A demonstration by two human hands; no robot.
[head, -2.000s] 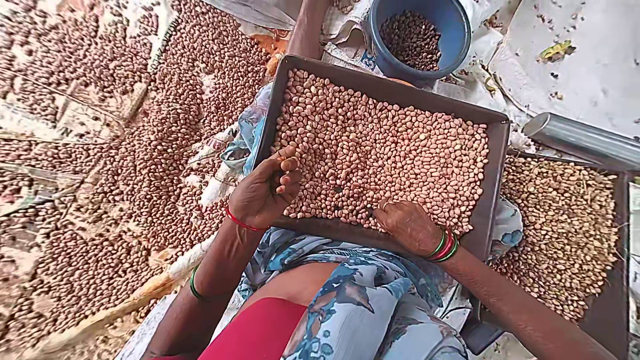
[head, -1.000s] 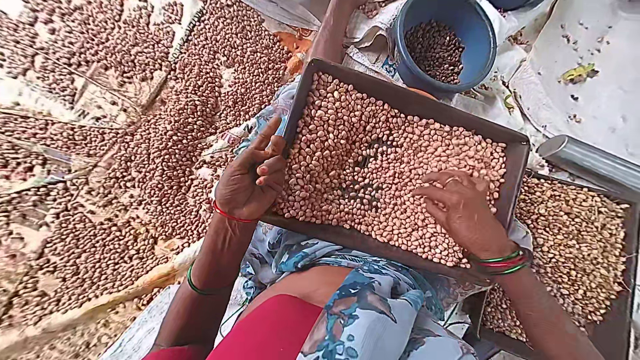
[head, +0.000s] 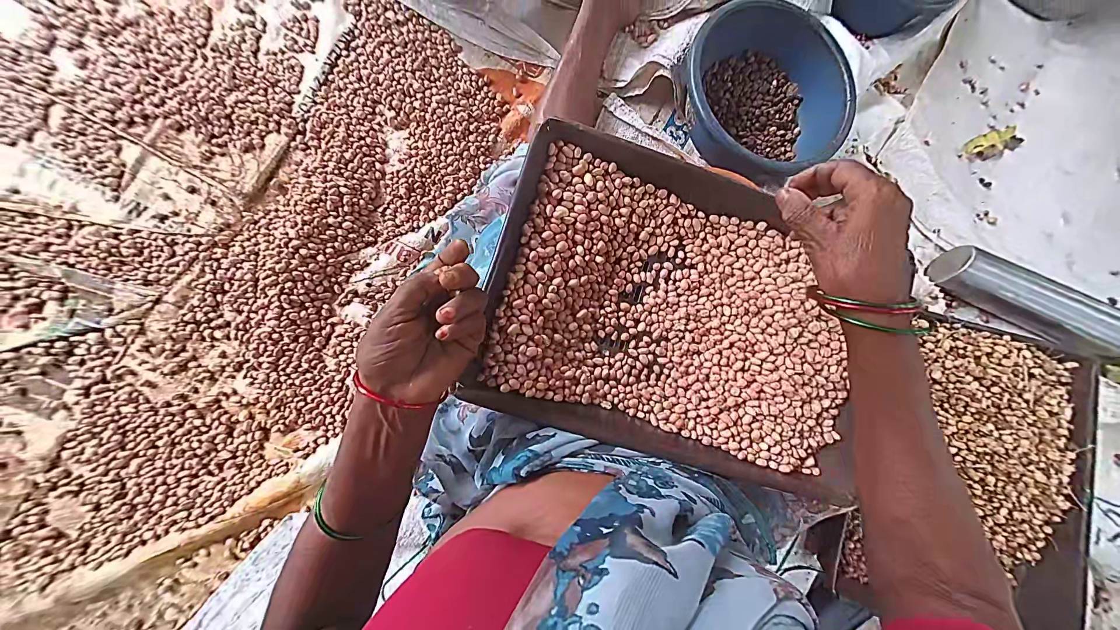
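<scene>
A dark rectangular tray (head: 665, 446) lies tilted on my lap, holding a layer of pinkish-brown beans or nuts (head: 744, 306). Beside its left wall is my left hand (head: 429, 328), palm up with fingers curled; whether something small sits in them cannot be told. Over the upper right rim my right hand (head: 849, 227) is raised, thumb and forefinger brought near each other close to the blue bucket. No held item can be made out there. Dark patches of the tray's bottom show between the beans at its middle.
Behind the tray stands a blue bucket (head: 822, 87) with darker beans inside. At right are a metal cylinder (head: 1024, 289) and a second dark tray (head: 1063, 560) of paler, split-looking pieces (head: 997, 429). Many brown beans (head: 289, 306) cover the sheets at left. A yellowish leaf (head: 991, 143) lies on white sheeting.
My right hand has moved from over the beans to the tray's far right rim by the bucket. My left hand, over the tray's left side two seconds ago, is now beside its left wall.
</scene>
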